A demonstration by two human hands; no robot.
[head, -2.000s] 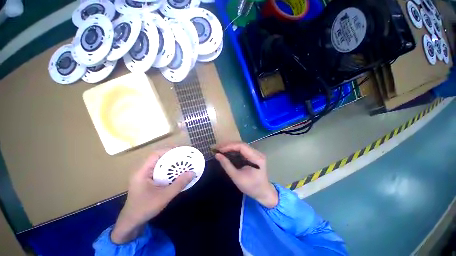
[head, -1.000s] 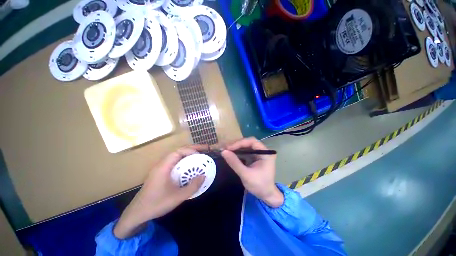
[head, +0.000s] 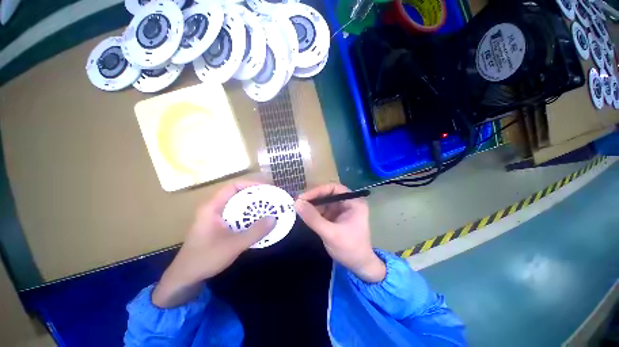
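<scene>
My left hand (head: pixel 216 234) holds a white speaker plate (head: pixel 271 234) by its edge, thumb on the face with radiating dark slots. My right hand (head: pixel 341 227) holds black tweezers (head: pixel 347 196). Their tip is at the plate's right rim; whether a patch is on it cannot be told. The patch sheet (head: pixel 284 146), with rows of small dark rectangles, lies on the cardboard board (head: pixel 74 183) just beyond the plate. The cream plastic tray (head: pixel 193 139) is left of the sheet.
A pile of speaker plates (head: pixel 153 34) lies at the back of the board. Right of it a blue plastic bin (head: pixel 400 162) holds black equipment (head: pixel 468 74) and a red-yellow tape roll (head: pixel 422 17). Cables hang over its near edge. More discs (head: pixel 597 88) lie on cardboard at far right.
The plate has turned more face-up, and the tweezers' tip has gone from the sheet's near end to the plate's right rim. The whole view has shifted slightly.
</scene>
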